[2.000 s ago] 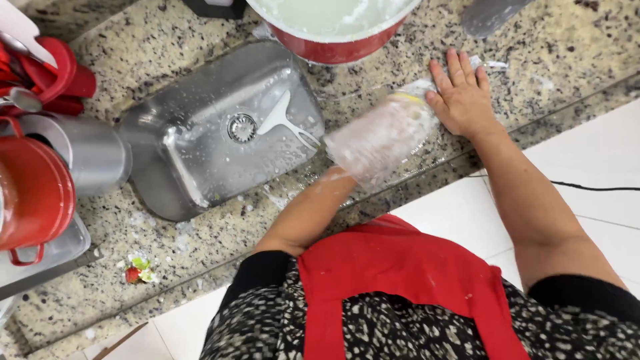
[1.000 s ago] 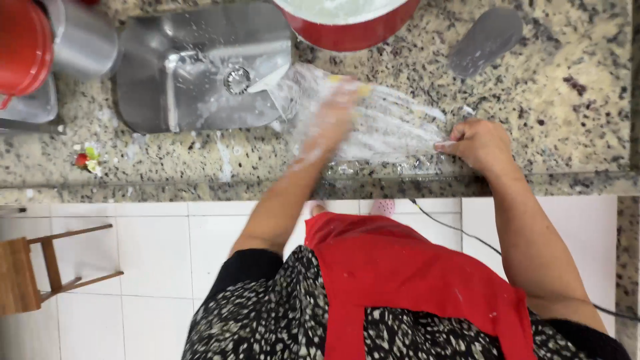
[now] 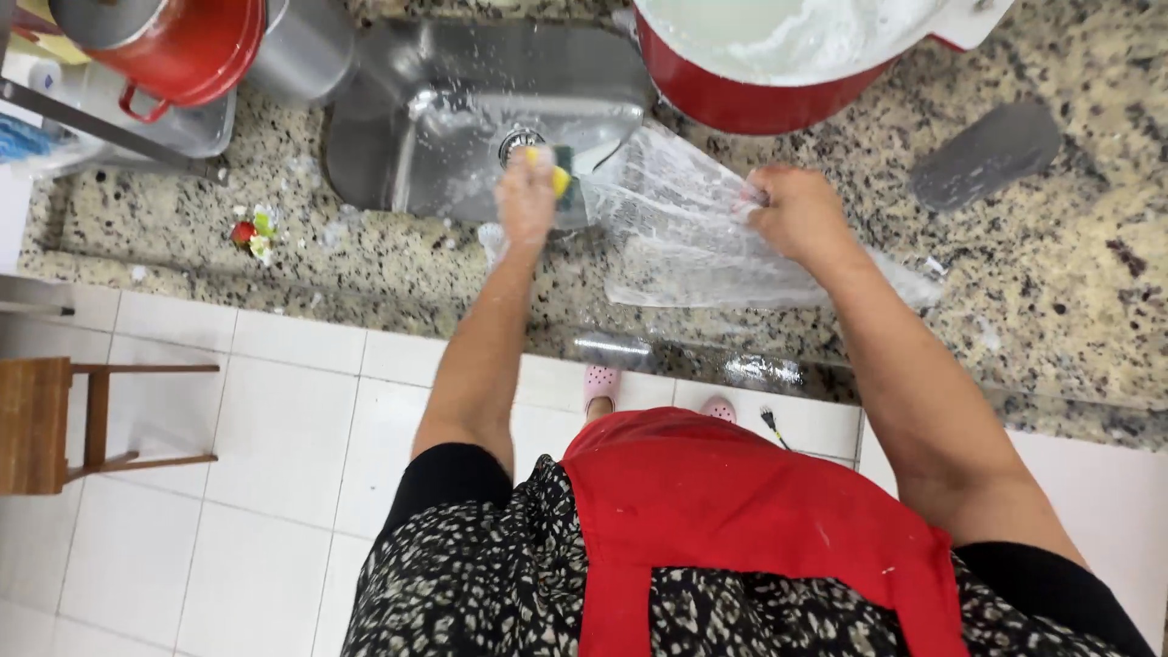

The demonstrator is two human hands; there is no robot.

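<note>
My left hand (image 3: 526,196), a little blurred, grips a yellow and green sponge (image 3: 560,173) over the front edge of the steel sink (image 3: 365,155). To the right, my right hand (image 3: 794,212) pinches the upper edge of a wet, clear plastic bag (image 3: 684,237). The bag lies on the granite counter from the sink's right rim to beyond my right wrist, with whitish suds on it. A white utensil (image 3: 598,155) shows partly in the sink beside the sponge.
A red pot (image 3: 757,96) of whitish liquid stands behind the bag. A grey oblong object (image 3: 985,157) lies right. Red and grey pots (image 3: 306,55) crowd the left. A strawberry piece (image 3: 244,234) lies left of the sink. A wooden chair (image 3: 36,424) stands on the floor.
My left hand has moved left from the plastic to the sink, with the sponge in it. My right hand, flat on the counter at first, now holds the bag's edge. The view has turned.
</note>
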